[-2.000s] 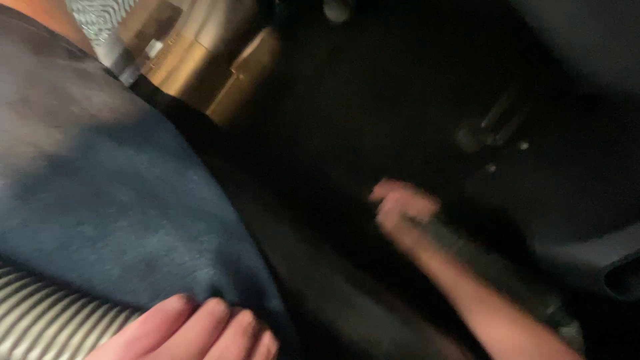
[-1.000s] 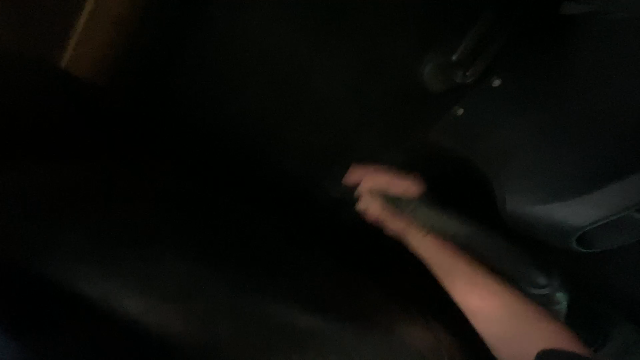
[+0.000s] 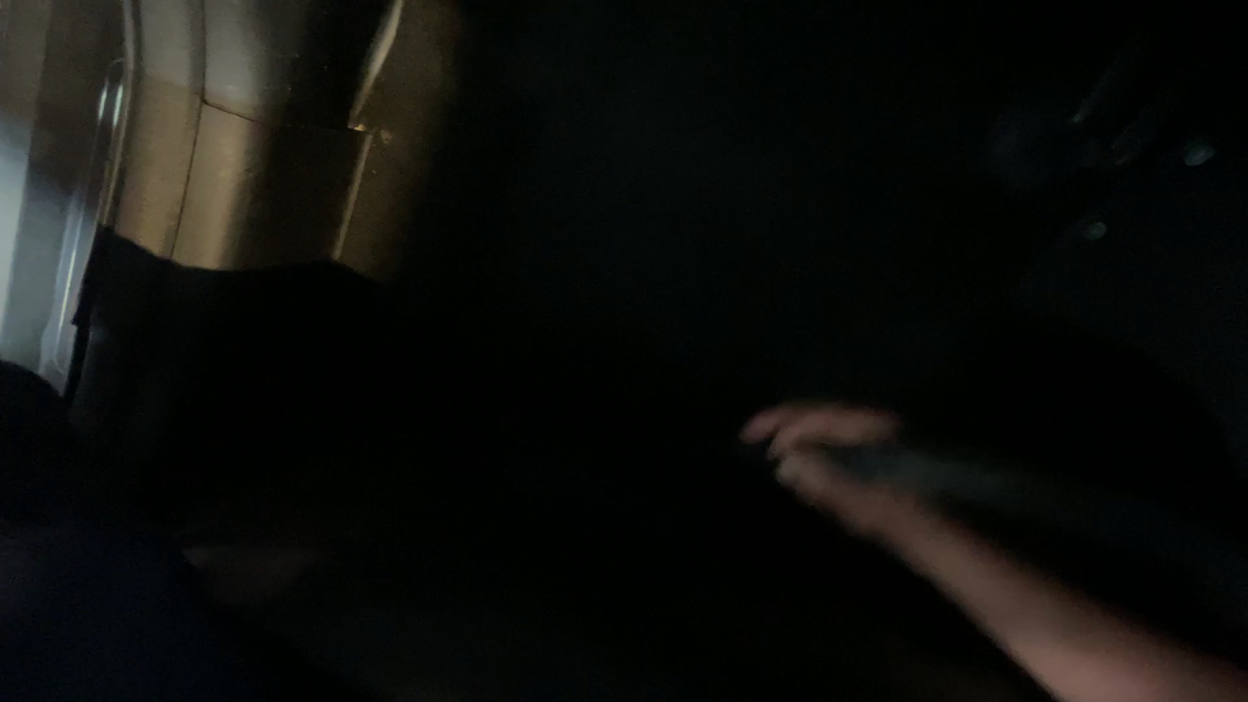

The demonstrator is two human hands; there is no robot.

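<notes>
My right hand point(image 3: 834, 439) is blurred, right of centre, with its forearm reaching in from the lower right corner. Its fingers are closed around the end of a dark tube point(image 3: 975, 478), which runs back along the forearm toward the right edge. What lies at the fingertips is lost in the dark. Low on the left, a very faint patch point(image 3: 249, 565) may be my left hand; the dark hides its fingers and anything in them.
At the upper left are shiny, light-coloured panels point(image 3: 219, 185) with seams and a curved edge. Dark cloth-like material point(image 3: 127, 331) lies below them. Two small pale spots show on a dark surface at the upper right. Deep shadow hides most of the surroundings.
The ribbed hose and the left hand's fingers, lit at the lower left two seconds ago, no longer show clearly. The view has darkened. The right hand keeps its grip on the tube.
</notes>
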